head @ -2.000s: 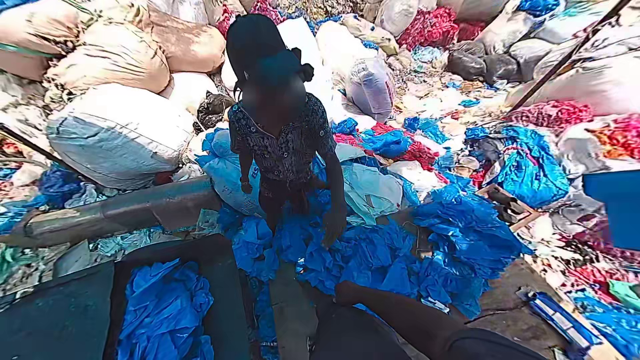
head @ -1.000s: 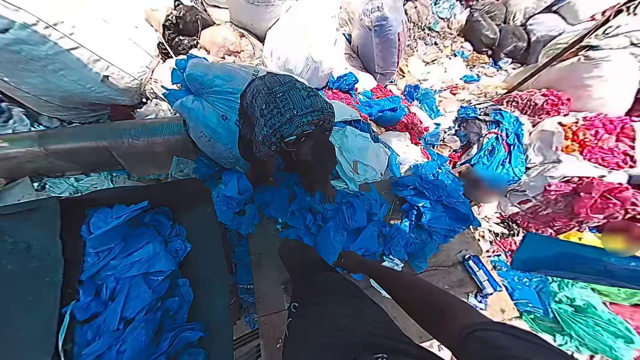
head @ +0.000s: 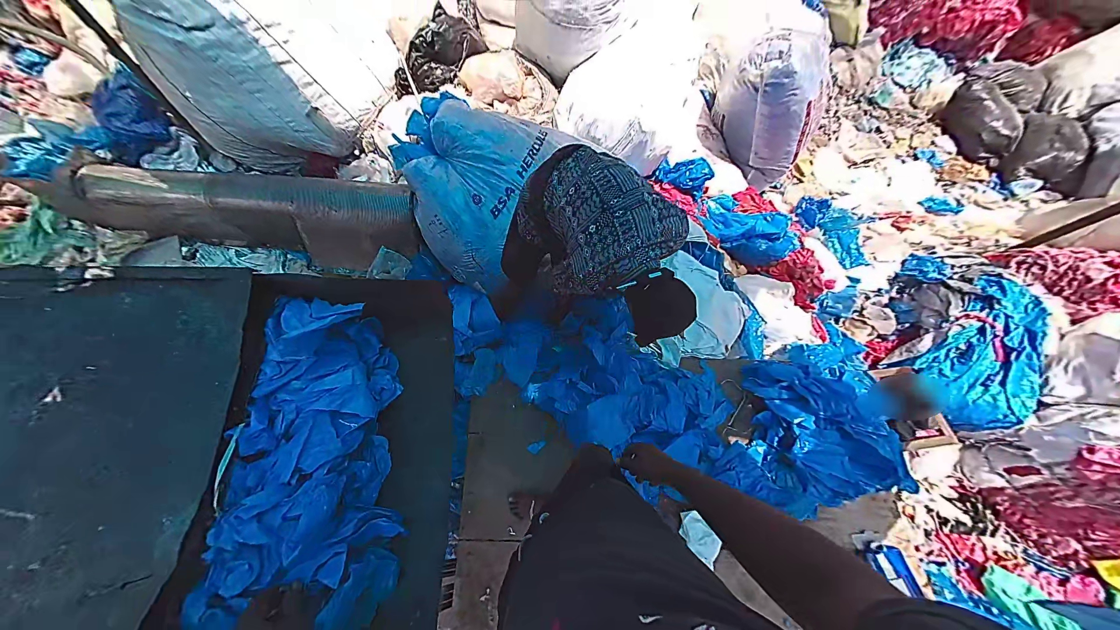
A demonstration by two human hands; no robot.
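My right hand (head: 647, 462) is beside my knee, its fingers curled at the edge of a heap of blue plastic film (head: 639, 402); whether it grips any film is not visible. At the bottom edge, a dark shape that looks like my left hand (head: 284, 608) lies on crumpled blue plastic sheets (head: 306, 446) in a dark, shallow recess; its fingers are hidden. Across the heap a person (head: 612, 219) in a patterned top bends low, head down, with arms reaching into the film. A stuffed pale blue sack (head: 468, 188) bearing writing stands beside them.
A dark flat panel (head: 114, 420) lies at the left. Behind it runs a long cylindrical roll or pipe (head: 245, 210). Full white sacks (head: 774, 87), black bags (head: 980, 114) and red plastic scraps (head: 1076, 276) crowd the ground beyond. A blurred round shape (head: 914, 395) is at the right.
The other person, upright two seconds ago, has bent down over the blue film. A dark shape like my left hand now shows over the left sheets. The view has tilted down.
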